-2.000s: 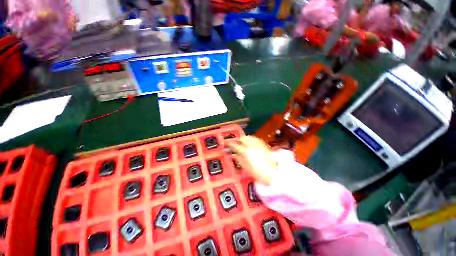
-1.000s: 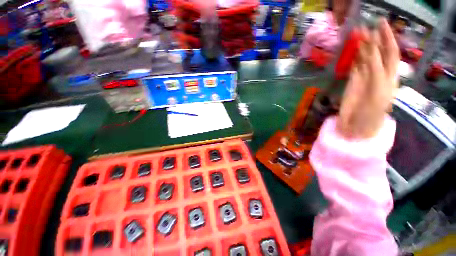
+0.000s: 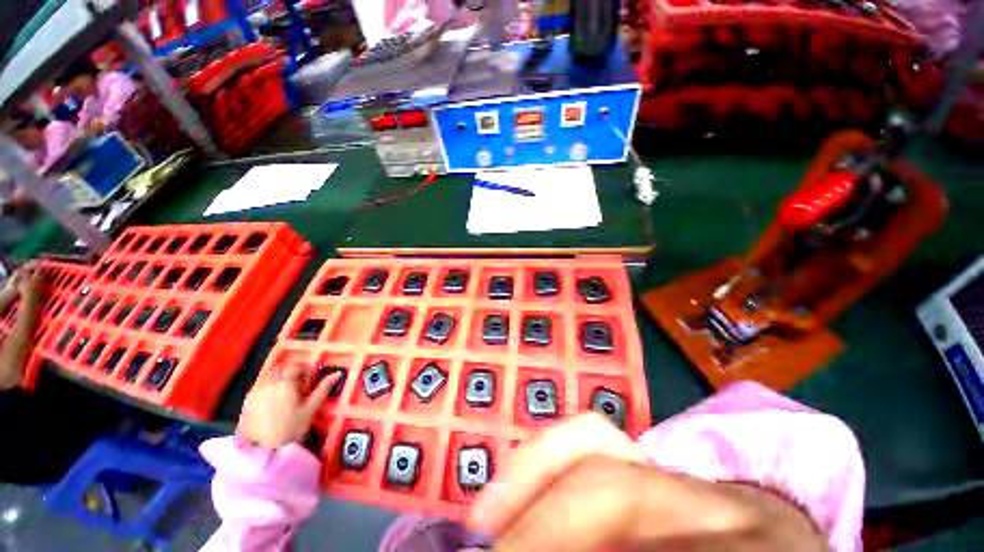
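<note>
The red tray (image 3: 356, 323) with square pockets holds many small rounded-square watch bodies (image 3: 479, 386), grey with a round centre; some at the left look dark. My left hand (image 3: 283, 404) is over the tray's left edge, its fingertips at a dark unit; whether it grips it is unclear. My right hand (image 3: 637, 491) is large and blurred over the tray's near right corner; its fingers and any held thing cannot be made out. Right of the tray, the orange-brown test fixture (image 3: 691, 307) has its red clamp handle (image 3: 817, 202) leaning over the base, where a small unit (image 3: 736, 321) sits.
Behind the tray are a paper sheet (image 3: 561, 205) with a blue pen (image 3: 504, 188), the blue test box (image 3: 540, 127) and the power supply (image 3: 408, 151). Stacked red trays (image 3: 254, 313) stand left. The monitor (image 3: 960, 334) is cut off at right. Another person's arm (image 3: 19, 334) shows far left.
The view has turned, shifting the bench items rightward. My right hand has left the clamp handle and come down over the tray. The red handle now leans lower. My left hand has entered at left.
</note>
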